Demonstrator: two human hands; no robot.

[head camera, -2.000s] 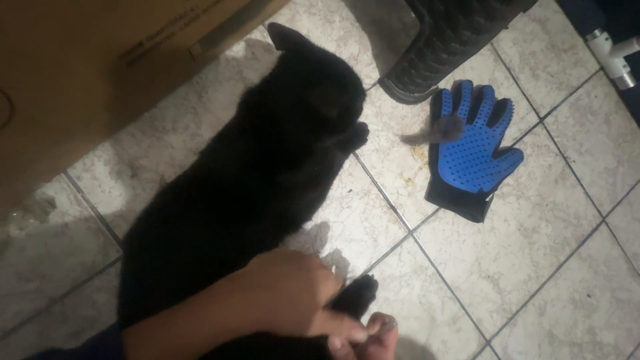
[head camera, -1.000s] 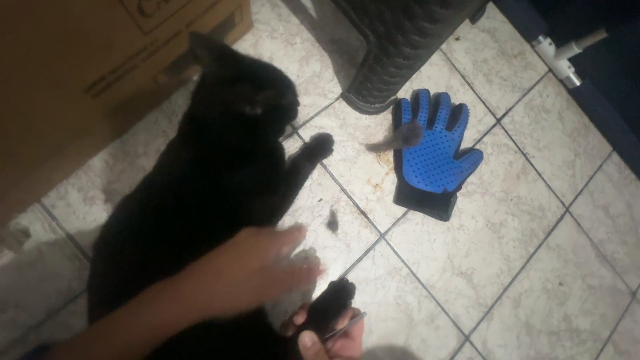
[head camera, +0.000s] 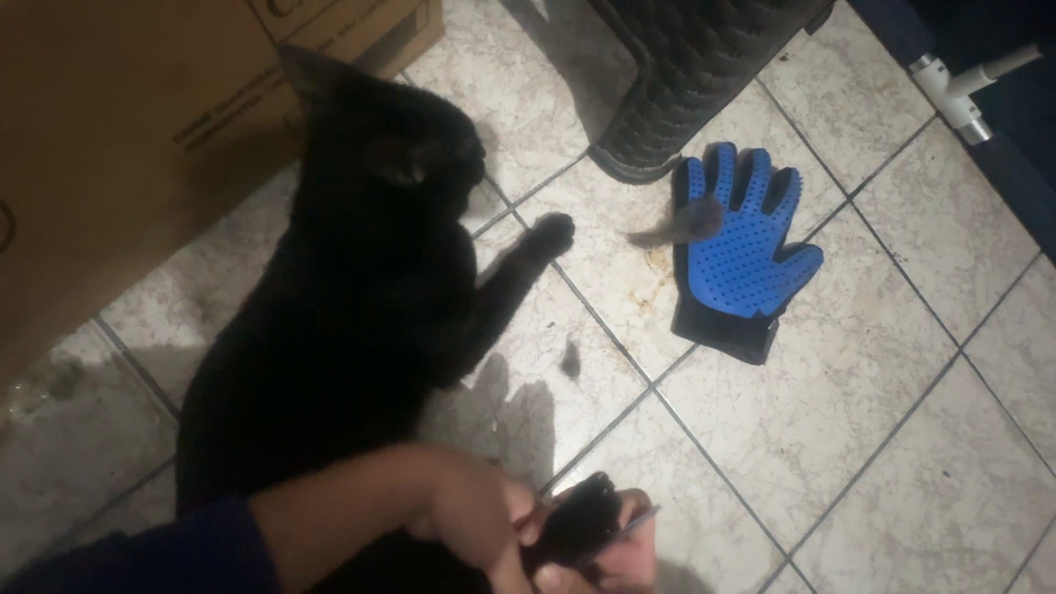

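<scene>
A black cat point(head camera: 363, 272) lies on its side on the tiled floor, one front leg stretched out to the right. Low in the view, my right hand point(head camera: 623, 549) is closed around another paw point(head camera: 577, 516) of the cat. A thin, pale, slender object point(head camera: 639, 521) shows by its fingers; what it is cannot be told. My left hand point(head camera: 474, 511), blurred, reaches from the lower left across the cat and is beside that paw; its fingertips are partly hidden. To the right lies a blue pet grooming glove point(head camera: 742, 239) with black trim, a tuft of fur point(head camera: 697, 221) on it.
A cardboard box point(head camera: 124, 165) with printing stands at the upper left, behind the cat. A dark textured plastic furniture leg point(head camera: 652, 107) stands above the glove. A small fur clump point(head camera: 571, 360) lies on the floor tiles point(head camera: 825, 437). At the upper right is a white pipe fitting point(head camera: 949, 95).
The cat's front leg is stretched out farther than two seconds ago. My left hand, above the paw and apart from it one second ago, is now down beside it.
</scene>
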